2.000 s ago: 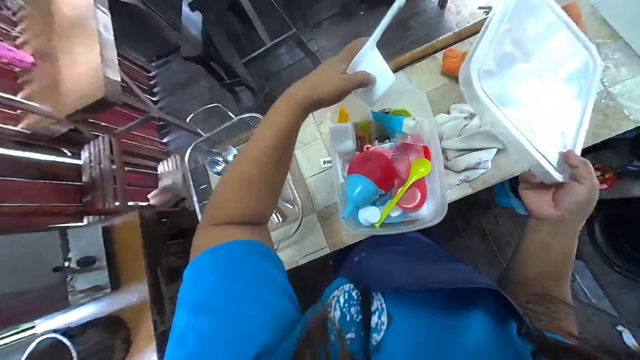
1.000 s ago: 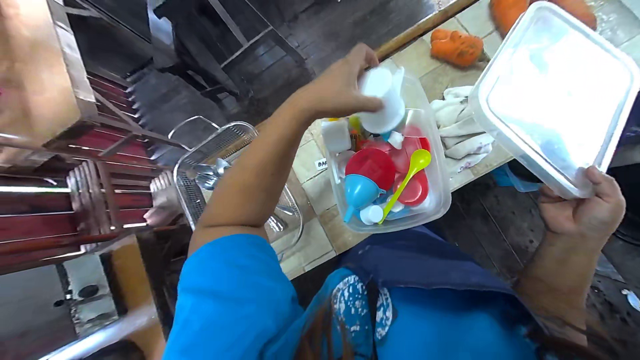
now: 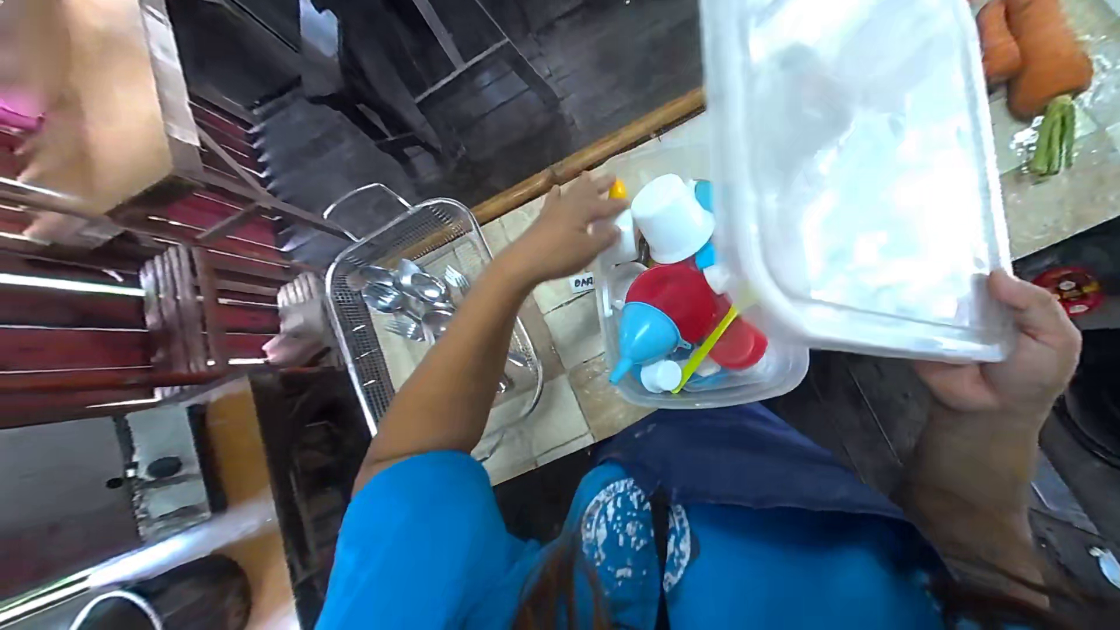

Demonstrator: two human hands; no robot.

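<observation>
My right hand point(image 3: 1006, 350) grips a translucent plastic lid point(image 3: 866, 175) by its lower right corner, tilted over the right side of a clear plastic container point(image 3: 787, 378). My left hand point(image 3: 573, 223) is at the container's upper left edge with its fingers apart, beside a white plastic cup point(image 3: 672, 219). In the container lie a red round item point(image 3: 672, 297), a light-blue funnel point(image 3: 646, 334), a lime-green spoon point(image 3: 707, 350), a small white cap point(image 3: 661, 376) and a red lid point(image 3: 739, 344). The lid hides part of the contents.
Left of the container, a metal mesh basket point(image 3: 357, 350) holds several spoons and forks point(image 3: 420, 289) on the tiled counter point(image 3: 573, 337). Carrots point(image 3: 1046, 61) lie at the upper right. A wooden strip point(image 3: 595, 157) edges the counter; a dark chair stands beyond it.
My left hand has let go of the white cup, which now lies in the container. The lid in my right hand has moved left, over the container's right side.
</observation>
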